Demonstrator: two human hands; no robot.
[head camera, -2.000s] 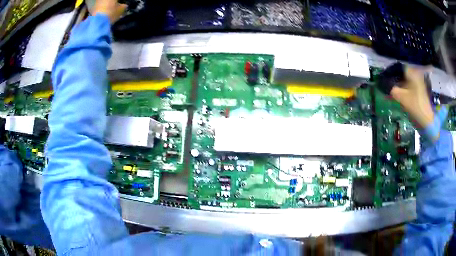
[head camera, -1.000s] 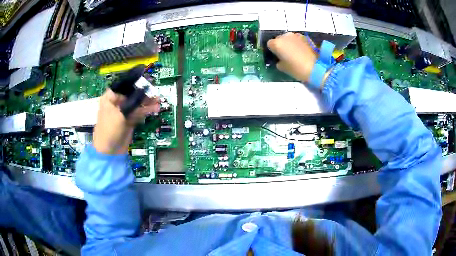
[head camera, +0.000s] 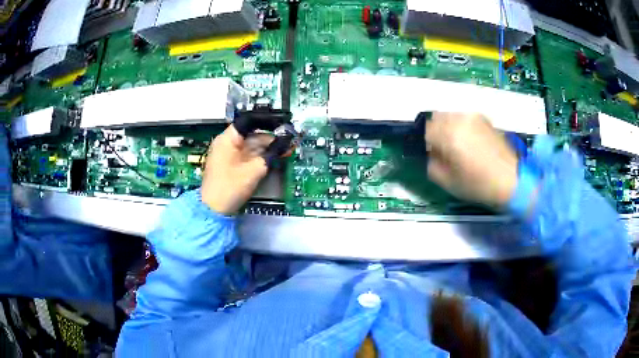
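Note:
A large green circuit board lies in front of me, with a long silver-white heatsink across its middle. My left hand, with black coverings on its fingertips, is at the board's left edge. Its fingertips are close together by a small shiny item; whether they grip it is unclear. My right hand is blurred over the board just below the long heatsink, its black-covered fingers pointing left. What it may hold is hidden.
Block heatsinks with yellow strips stand at the far side. More green boards lie left and right. A metal rail runs along the near edge. A blue sleeve of another person shows at left.
My left hand has moved right to the board's left edge. My right hand has come from the block heatsink down toward me, below the long heatsink. The boards appear higher in view.

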